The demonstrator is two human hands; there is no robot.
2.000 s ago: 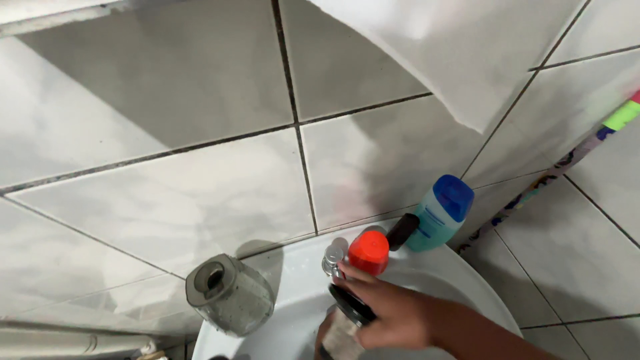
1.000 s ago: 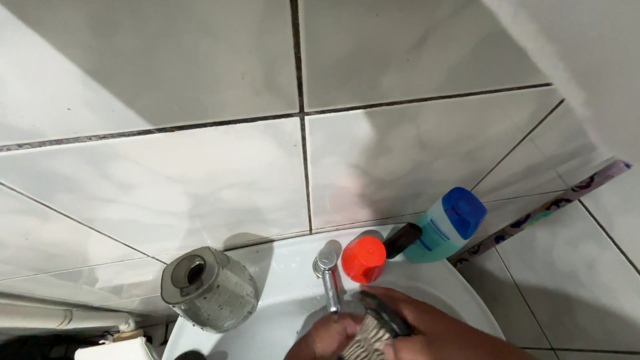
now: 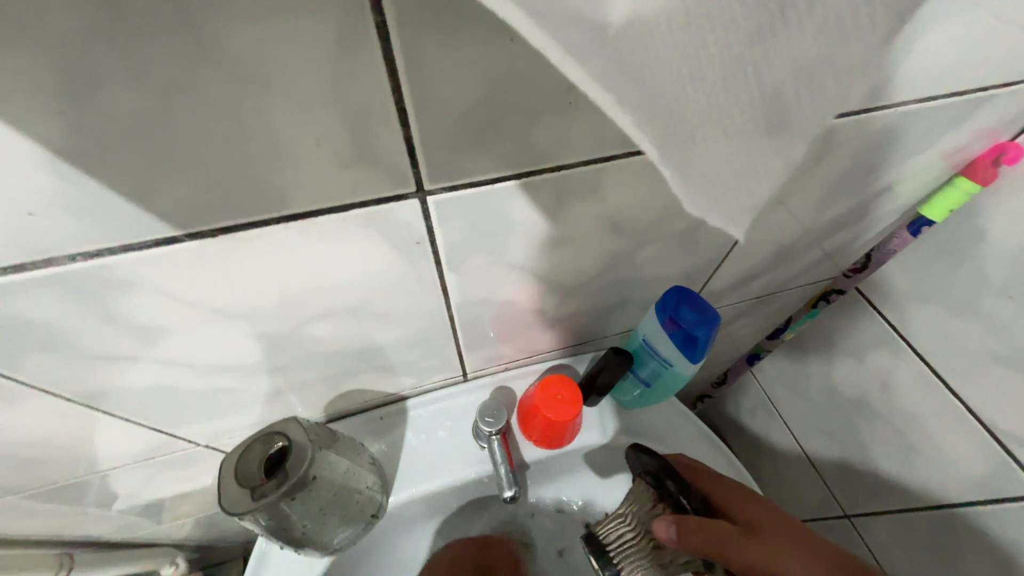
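Note:
My right hand (image 3: 712, 512) holds a ribbed, pleated grey part with black rims (image 3: 640, 520) over the right side of the white washbasin (image 3: 432, 456). At the bottom edge of the view is my left hand (image 3: 476, 556), low over the bowl; its fingers are mostly cut off, so what it holds cannot be seen. Between and above the hands stands the chrome tap (image 3: 500, 456). Small dark specks and bubbles lie in the bowl below the tap. A wet, clear grey plastic container (image 3: 320, 488) with a round opening rests on the basin's left rim.
Behind the bowl stand an orange-red cup (image 3: 550, 412), a black object (image 3: 606, 376) and a teal bottle with a blue cap (image 3: 668, 348). White cloth (image 3: 704, 96) hangs at the upper right. A patterned pole (image 3: 848, 272) leans by the tiled wall. Pale pipes (image 3: 96, 562) run at lower left.
My hands were together at the ribbed part a second ago; now they are apart, the right one still holding it. The left hand is lower in view.

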